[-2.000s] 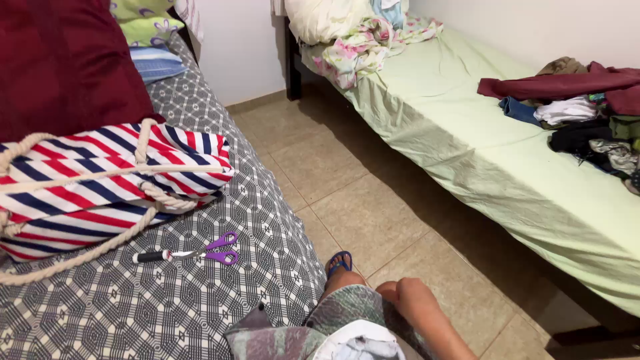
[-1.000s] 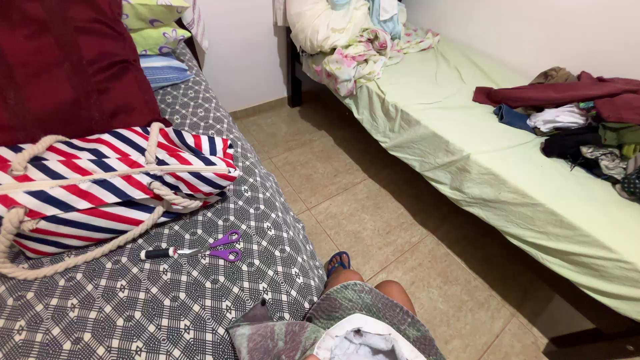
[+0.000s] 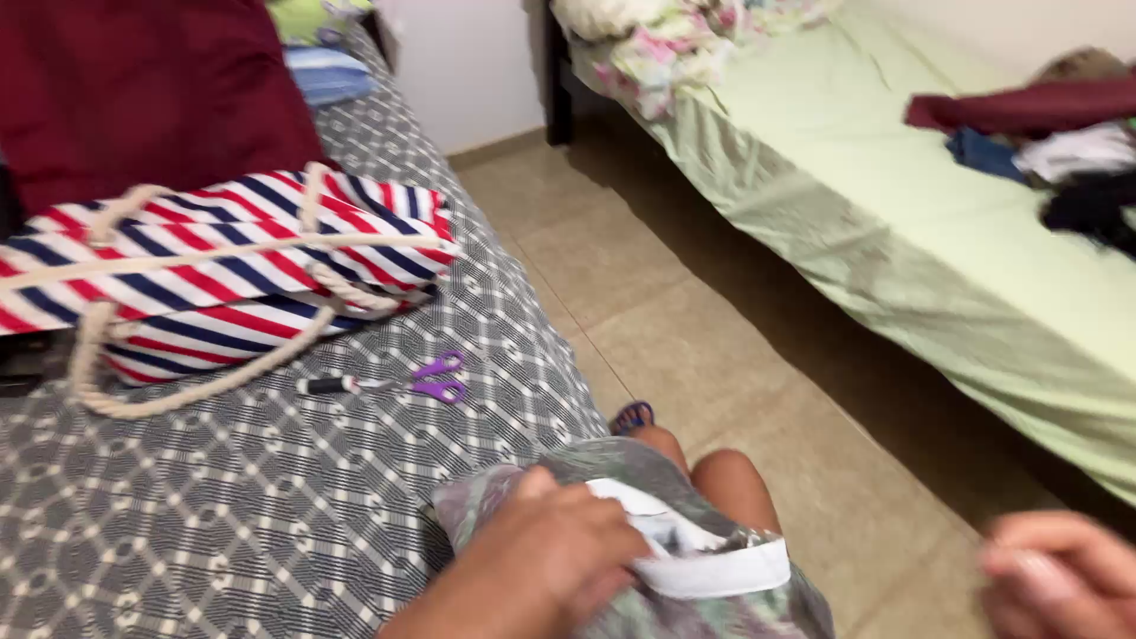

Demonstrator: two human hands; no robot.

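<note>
A grey-green patterned garment (image 3: 612, 457) with a white waistband (image 3: 723, 572) lies across my lap. My left hand (image 3: 555, 541) grips the garment beside the band, its fingertips over the white edge. My right hand (image 3: 1056, 568) is raised at the lower right, away from the cloth, its fingers curled and blurred; whether it pinches something thin I cannot tell. Purple-handled scissors (image 3: 439, 377) lie on the patterned bedspread, touching or nearly touching a spool of black thread (image 3: 328, 385).
A striped bag (image 3: 222, 266) with rope handles and a dark red cushion (image 3: 151, 98) lie on the near bed (image 3: 497, 337). Across the tiled floor (image 3: 621, 302), a second bed (image 3: 799, 151) with a pale green sheet bears a pile of clothes (image 3: 1065, 151).
My left hand has come into fuller view, onto the garment. My right hand shows at the lower right, where no hand was visible one second ago.
</note>
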